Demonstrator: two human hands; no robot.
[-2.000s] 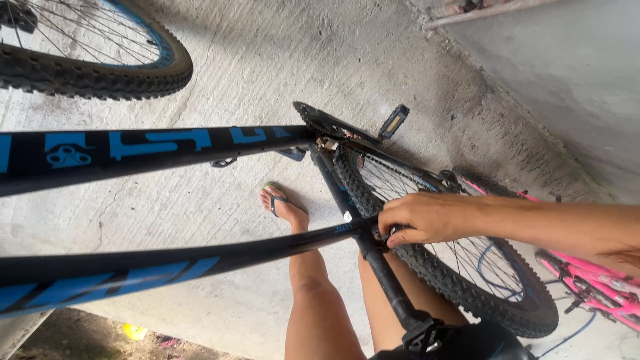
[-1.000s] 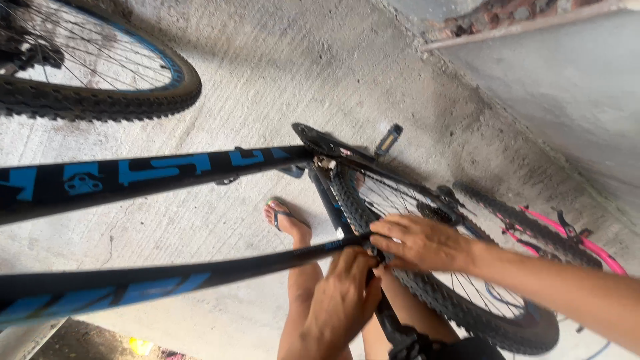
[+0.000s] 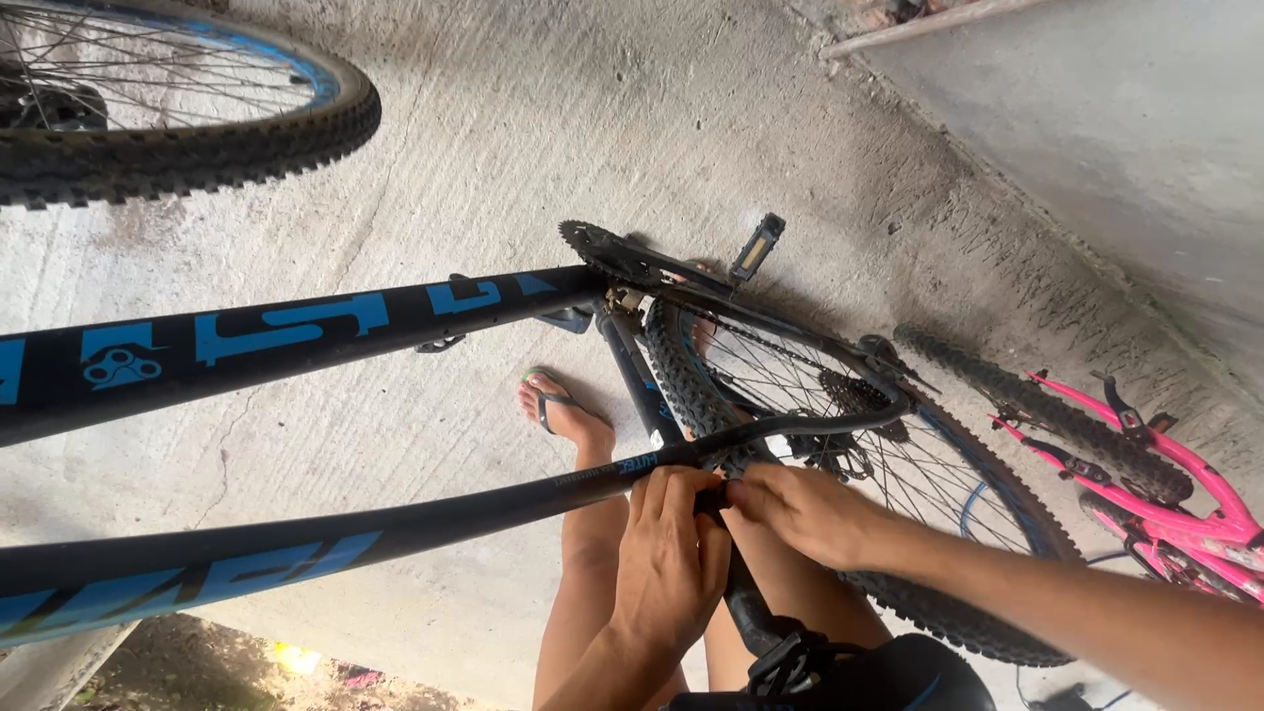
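A black bicycle with blue lettering leans across the view. Its down tube [image 3: 296, 341] and top tube [image 3: 444, 518] run from the left to the seat tube [image 3: 637, 380]. My left hand [image 3: 671, 553] has its fingers wrapped around the seat clamp area, just below the end of the top tube in the picture. From the right, my right hand [image 3: 795, 509] pinches the same spot with thumb and fingertips, which hide most of the clamp. The seat post [image 3: 748, 597] leads down to the black saddle [image 3: 849, 681]. Whether a small tool is held cannot be seen.
The rear wheel [image 3: 681, 380], chainring [image 3: 597, 247] and pedal [image 3: 758, 247] lie beyond my hands. Another knobby wheel [image 3: 286, 158] is at the upper left. A pink bicycle [image 3: 1195, 504] stands at the right, near a concrete wall [image 3: 1116, 118]. My sandalled foot [image 3: 563, 407] is on the concrete floor.
Two seconds ago only my right hand was at the frame joint. My left hand has come in from below and now grips the seat clamp area beside it.
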